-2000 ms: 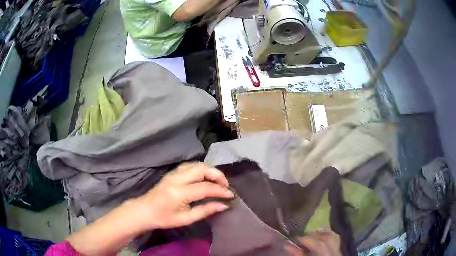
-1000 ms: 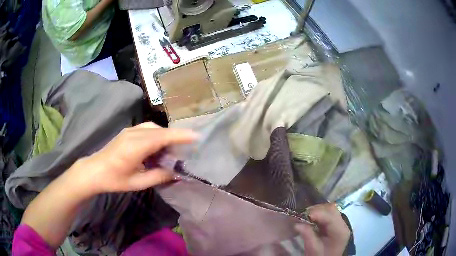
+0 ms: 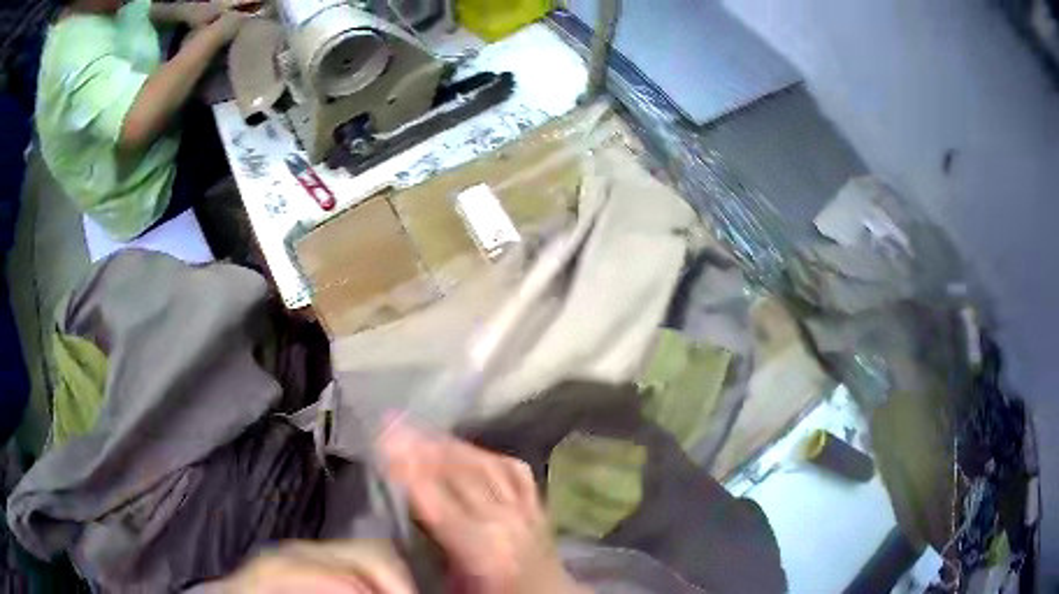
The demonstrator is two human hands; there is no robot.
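Observation:
A grey-brown garment panel (image 3: 708, 511) lies in front of me, with an olive patch (image 3: 596, 485) on its dark cloth. My right hand (image 3: 474, 501), blurred, is at the panel's left part with a grey fold at its fingers; it appears to grip this cloth. My left hand (image 3: 319, 571) is blurred and cut off by the bottom edge, just left of the right hand; its fingers are not clear. More pale grey-beige cloth (image 3: 627, 290) spreads behind the hands over the cardboard.
A beige sewing machine (image 3: 348, 81) stands at the back, with red thread snips (image 3: 311, 183) beside it. Cardboard (image 3: 366, 261) bears a white rectangle (image 3: 488, 218). Heaped grey cloth (image 3: 174, 348) is left, a dark spool (image 3: 838, 455) right. A person in light green (image 3: 99, 116) sits back left.
The view has swung right. The seam edge stretched between both hands is no longer stretched. My right hand has moved left beside my left hand, which is now lower. The olive patch now shows.

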